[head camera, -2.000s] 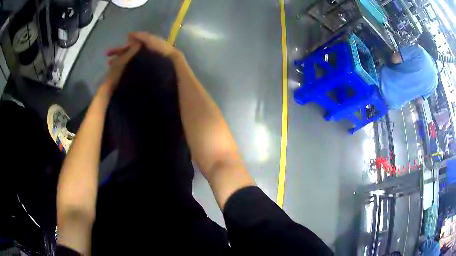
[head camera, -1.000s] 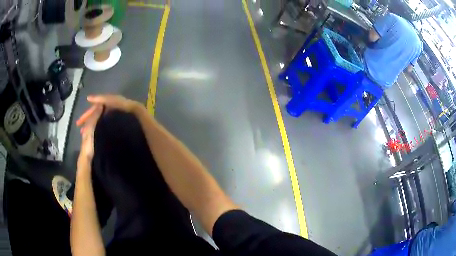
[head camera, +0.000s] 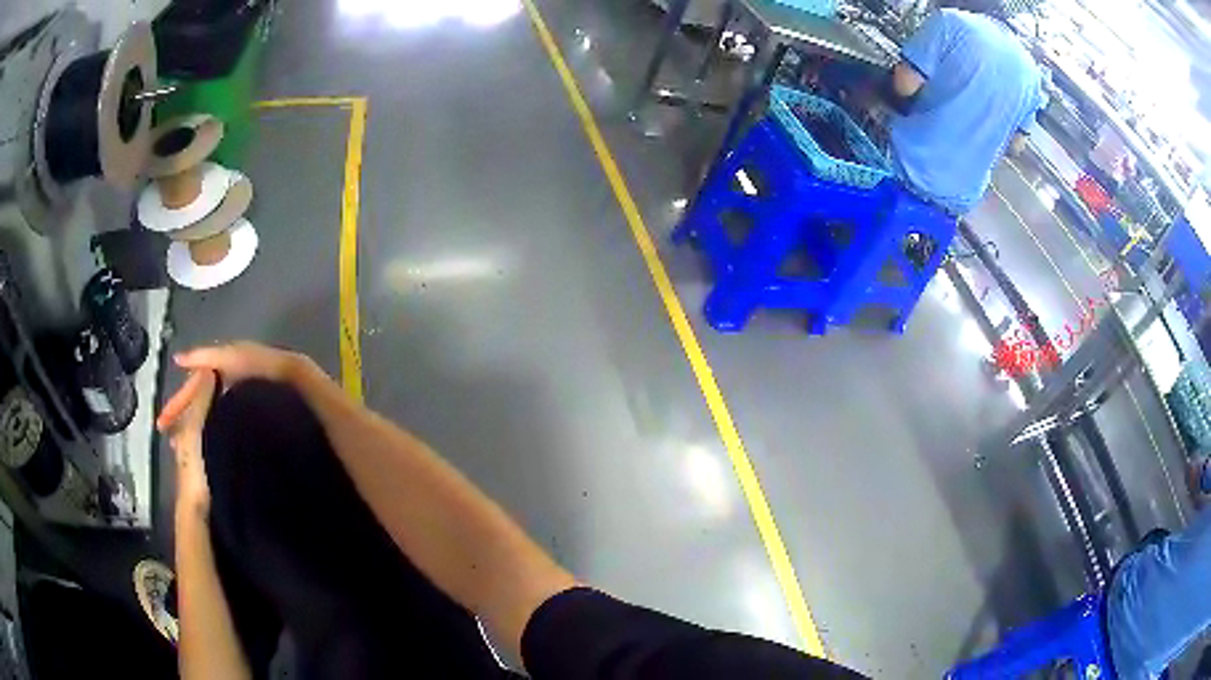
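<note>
My left hand [head camera: 194, 415] and my right hand [head camera: 259, 361] rest together on my raised, dark-trousered knee [head camera: 272, 445] at the left. The right hand lies over the top of the knee, its fingers reaching left. The left hand is against the knee's left side and meets the right fingertips. Both look bare and hold nothing that I can see. Some fingers overlap and are small in view.
At left are a black-wound wire spool [head camera: 129, 106], stacked empty spools [head camera: 213, 259], black bottle-like shapes [head camera: 104, 379] and a white ledge [head camera: 149, 452]. Blue stools [head camera: 784, 246] bear a teal basket [head camera: 870, 173] near a person in blue [head camera: 963, 113]. Another person [head camera: 1169, 604] is at lower right.
The view has swung up and to the right, so the hands and knee sit lower and further left. The spools and a second person have come into view. The hands stay on the knee.
</note>
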